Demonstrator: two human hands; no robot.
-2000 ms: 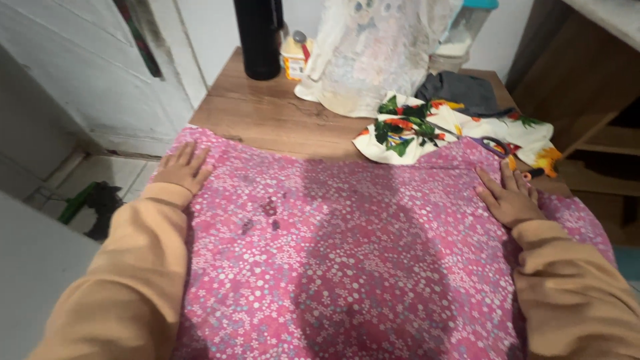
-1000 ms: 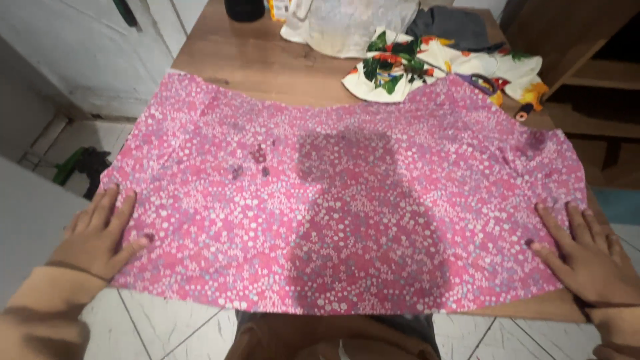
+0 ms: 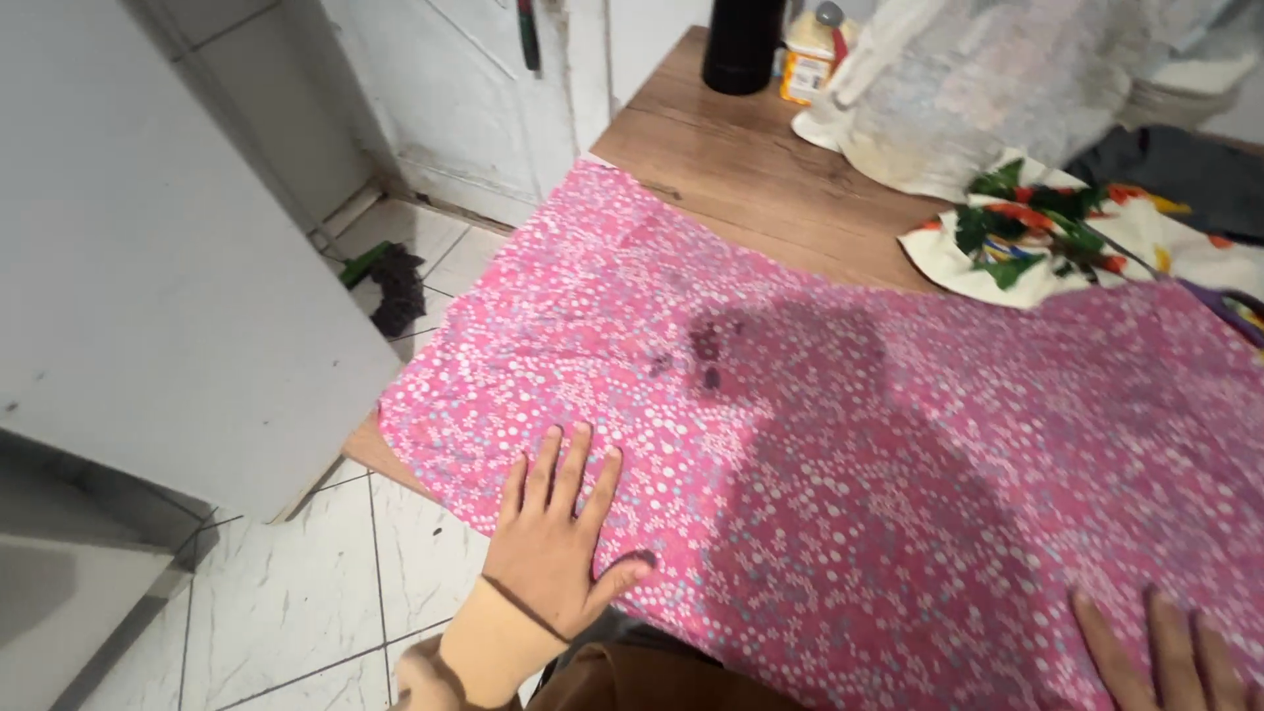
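Note:
Pink floral fabric (image 3: 612,326) lies spread over a wooden table (image 3: 770,188), with a few dark stains left of its middle and a shadow across it. My left hand (image 3: 558,533) rests flat on the fabric near its front left edge, fingers spread, holding nothing. At the lower right corner, my right hand (image 3: 1165,652) touches the cloth with its fingers apart; the rest of it is out of frame. White printed fabric (image 3: 1032,237) lies behind the pink cloth, beside scissors (image 3: 1229,306) partly cut off by the frame.
A black bottle (image 3: 743,49), a small container with an orange label (image 3: 810,64) and a translucent plastic bag (image 3: 987,89) stand at the back. Dark grey fabric (image 3: 1185,178) is at the right. A white cabinet-like panel (image 3: 188,247) borders the left; a green-handled item (image 3: 390,286) lies on the floor.
Both hands have moved from the fabric's upper sides toward its front edge since the oldest frame. The left hand now lies further in on the cloth than a second ago. The view has turned left.

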